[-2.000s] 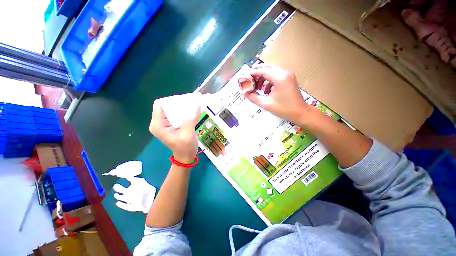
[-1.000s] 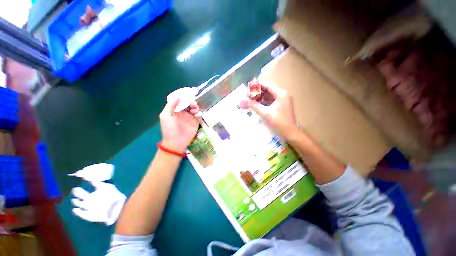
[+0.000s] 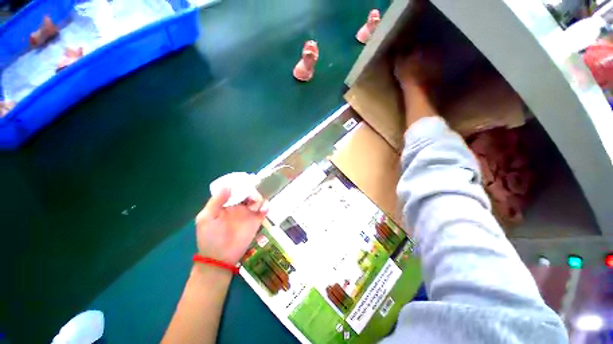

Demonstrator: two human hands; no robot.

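My left hand [image 3: 228, 232], with a red band at the wrist, is shut on a white squeeze bottle [image 3: 232, 186] over the left edge of the printed cardboard mat [image 3: 319, 248]. The bottle's thin nozzle points right. My right hand [image 3: 415, 74] is deep in the shaded carton [image 3: 376, 107] inside the grey housing [image 3: 538, 60]. Its fingers are lost in shadow, so what it holds does not show. Loose pinkish-brown moulded parts [image 3: 504, 175] lie heaped in the carton, to the right of my forearm.
Two moulded parts [image 3: 306, 62] [image 3: 368, 27] are on the green bench [image 3: 168, 134] beyond the mat. A blue tray [image 3: 134, 64] with white lining and a few parts is at the upper left. A white object [image 3: 79, 329] is cut off at the lower left. Red and green lights are at right.
My right hand has moved from above the mat, where it held a part, into the carton. My left hand still holds the bottle. The view has turned towards the housing.
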